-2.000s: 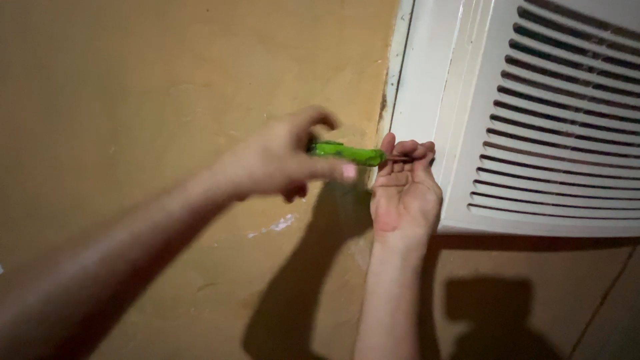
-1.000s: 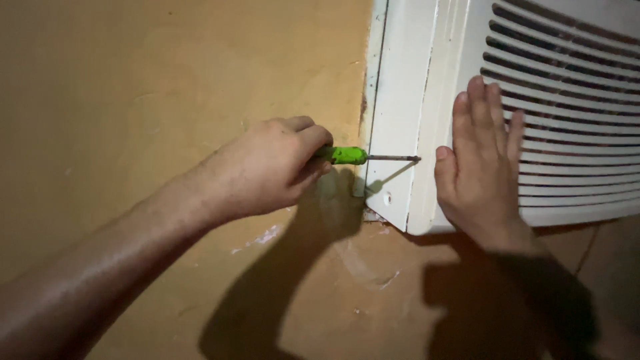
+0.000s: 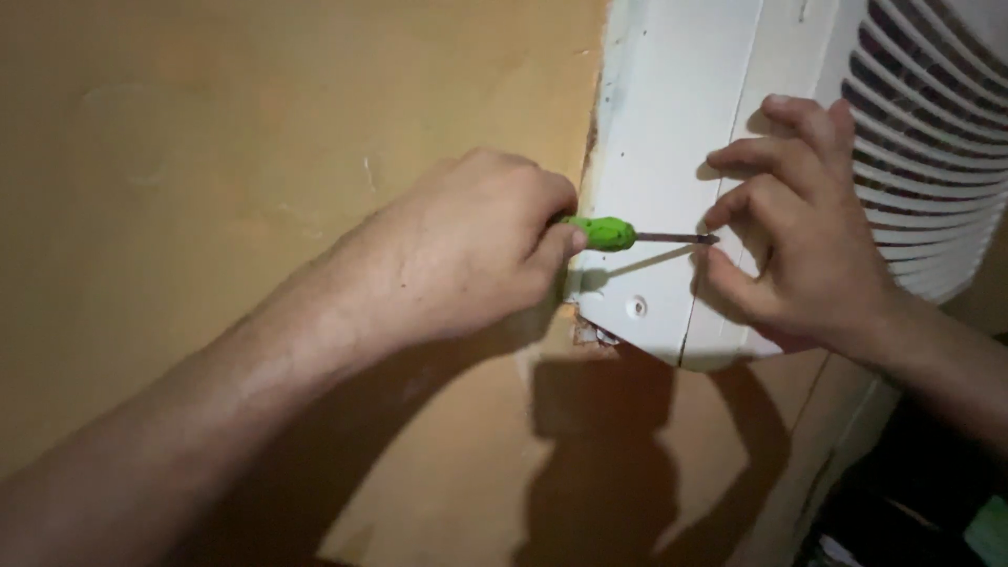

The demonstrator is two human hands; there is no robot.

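Observation:
My left hand [image 3: 488, 236] is closed around the green handle of a screwdriver [image 3: 605, 234], whose dark metal shaft points right. The shaft's tip lies between the thumb and forefinger of my right hand [image 3: 811, 228], close to the seam in the side of a white air conditioner housing [image 3: 669, 102]. Whether those fingers pinch the tip or a small screw cannot be told. The other fingers of my right hand are spread over the housing. Below the screwdriver, a screw [image 3: 636, 306] sits in the housing's lower corner.
The slatted front grille [image 3: 929, 150] curves away on the right. A tan painted wall [image 3: 276, 118] fills the left, with chipped plaster [image 3: 587, 331] by the housing's lower corner. Dark objects [image 3: 882, 480] lie at the lower right, and shadows of the arms fall on the wall.
My right hand has moved from lying flat by the grille to the screwdriver's tip, with thumb and forefinger drawn together. The left hand keeps hold of the screwdriver. The view is closer.

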